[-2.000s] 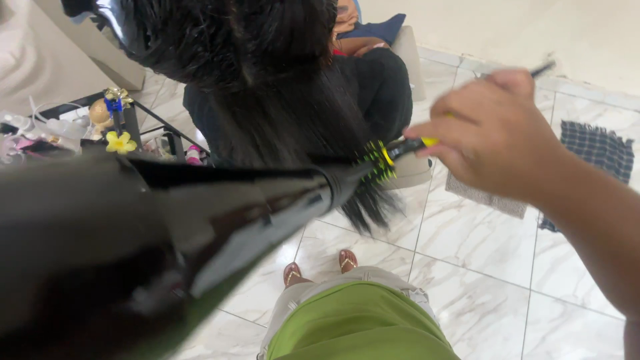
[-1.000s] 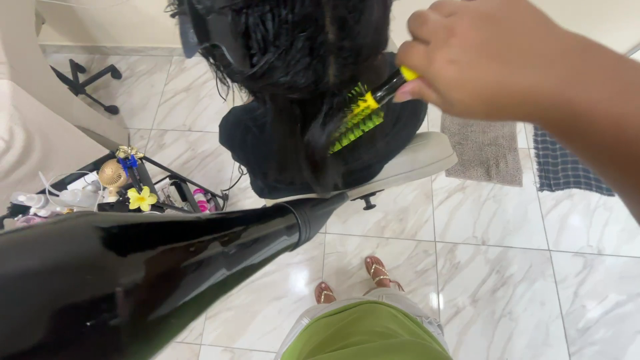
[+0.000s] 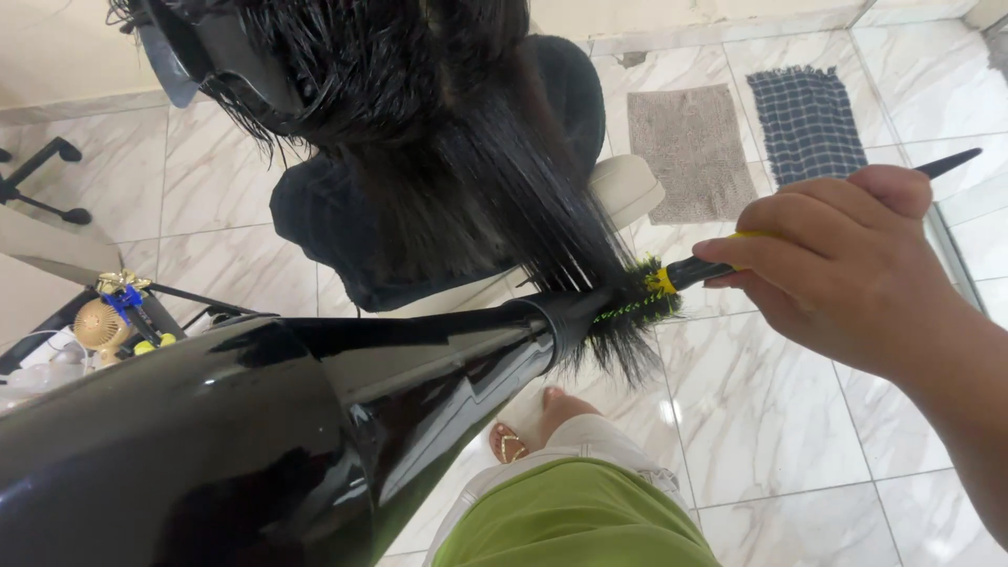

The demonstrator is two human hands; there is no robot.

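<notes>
My right hand [image 3: 843, 260] grips the black and yellow handle of a round hairbrush [image 3: 657, 287], its pointed tail sticking out beyond the fingers. Green bristles sit in the ends of a straight lock of dark hair [image 3: 543, 189], drawn down and to the right from a seated person's head. A glossy black hair dryer [image 3: 331, 394] reaches in from the lower left, its nozzle against or very near the hair at the brush. My left hand is out of the frame. Darker, wavier hair [image 3: 339, 71] above is held by a black clip [image 3: 236, 71].
The seated person, in dark clothing, is on a chair with a pale edge [image 3: 630, 189]. At left stands a trolley [image 3: 189, 295] with a small fan [image 3: 101, 324] and other items. A beige mat [image 3: 689, 153] and a checked cloth [image 3: 811, 122] lie on the tiled floor [image 3: 772, 409].
One second ago the brush was up against the hair near the person's back; now it is lower, at the ends of an extended lock. The dryer nozzle has come to the brush.
</notes>
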